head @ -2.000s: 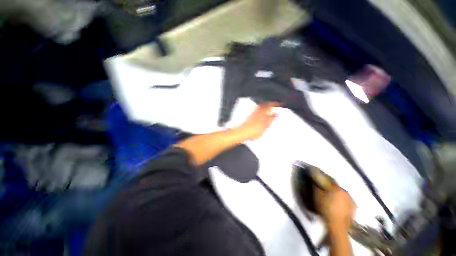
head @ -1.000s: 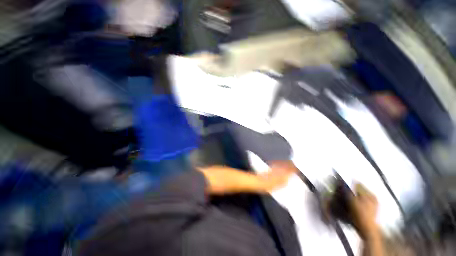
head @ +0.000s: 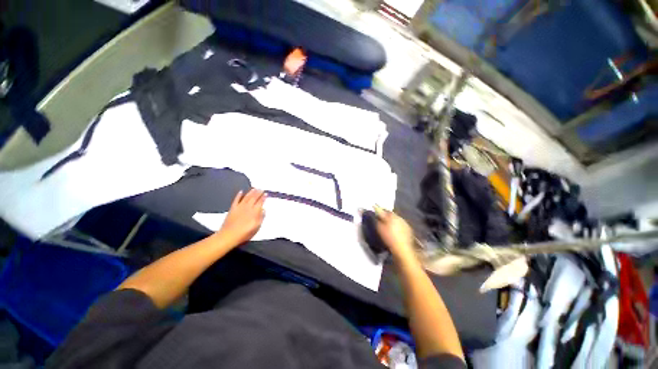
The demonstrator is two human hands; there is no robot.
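Observation:
A white garment panel (head: pixel 303 232) lies flat on the dark grey pressing table (head: pixel 444 301), with a long dark seam and an L-shaped dark line. My left hand (head: pixel 246 215) lies on the panel's near left part, at the left end of the seam, with its fingers spread. My right hand (head: pixel 394 229) grips the dark steam iron (head: pixel 374 232), which stands on the panel's right edge. My hand partly hides the iron. Another white panel (head: pixel 328 119) with a dark line lies at the far side.
White pieces (head: pixel 123 155) with dark strips hang over the left edge. A dark bolster (head: pixel 303 39) and a pinkish object (head: pixel 294 63) are at the far side. A hose (head: pixel 534 247) crosses from the right. Cut pieces (head: pixel 570 303) are heaped right; a blue basket (head: pixel 61 288) is below left.
The view has swung to the right and straightened. My left hand now lies on the near panel at the seam's left end. My right hand still holds the iron, now at the panel's right edge.

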